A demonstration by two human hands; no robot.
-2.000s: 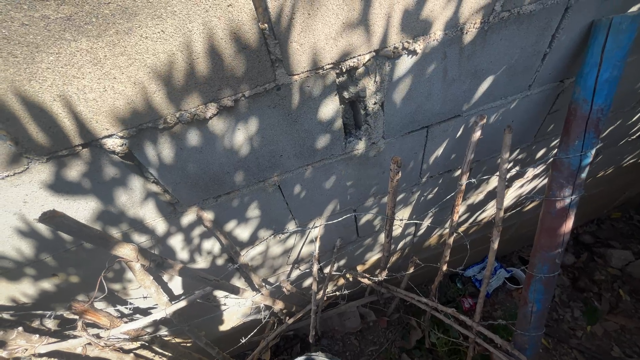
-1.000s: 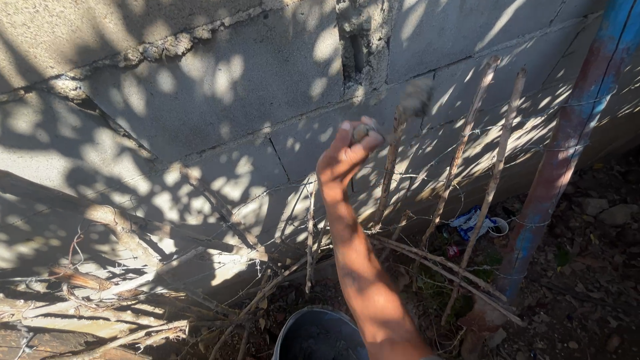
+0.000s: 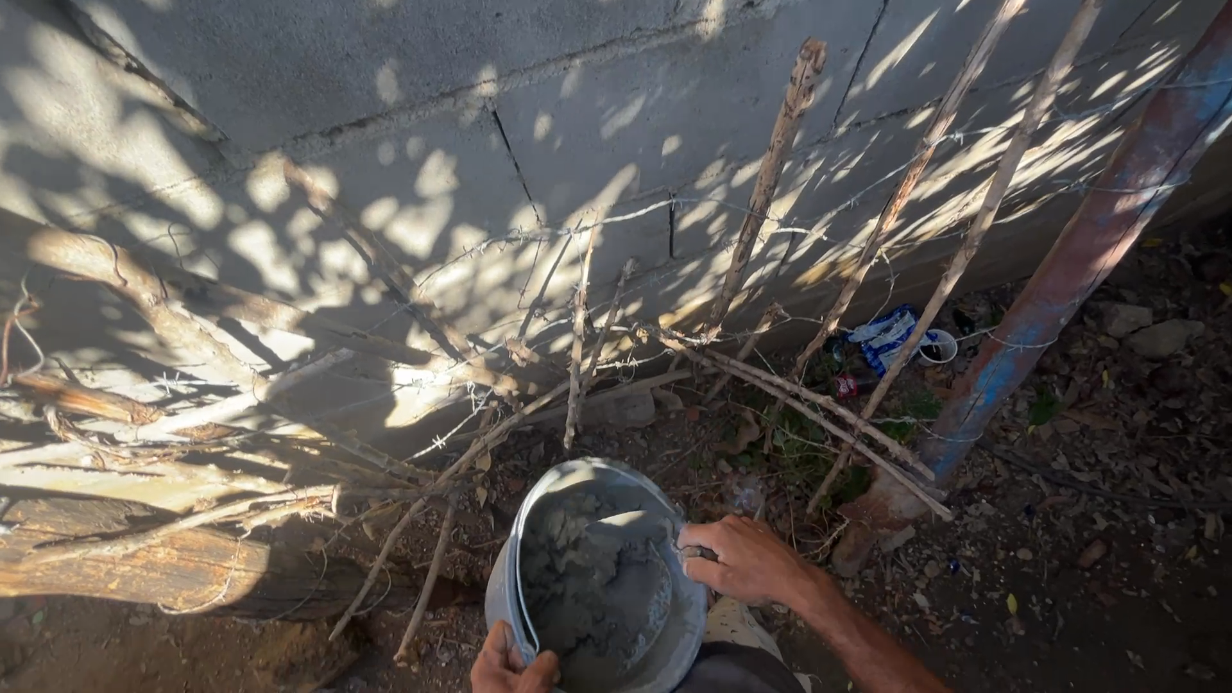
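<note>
A round bucket (image 3: 686, 630) with wet grey mortar (image 3: 568, 568) inside stands at the bottom centre, tilted so its mouth faces me. My left hand (image 3: 513, 662) grips its rim at the lower left. At the right side of the rim, my right hand (image 3: 736, 558) is closed around the handle of a trowel, whose pointed blade (image 3: 616, 526) lies over the mortar. Most of the handle is hidden in the fist. Behind rises the grey concrete block wall (image 3: 597, 125), dappled with shade.
Barbed wire (image 3: 616, 218) strung with wooden sticks (image 3: 770, 183) crosses between me and the wall. A rusty blue-painted post (image 3: 1088, 250) leans at the right. Dry branches and a thick log (image 3: 125, 553) lie left. A white cup (image 3: 936, 346) and a blue-white wrapper (image 3: 884, 339) lie by the wall.
The view has tipped downward. My right hand was raised before the wall one second ago and is now down at the bucket. My left hand has come into view on the rim.
</note>
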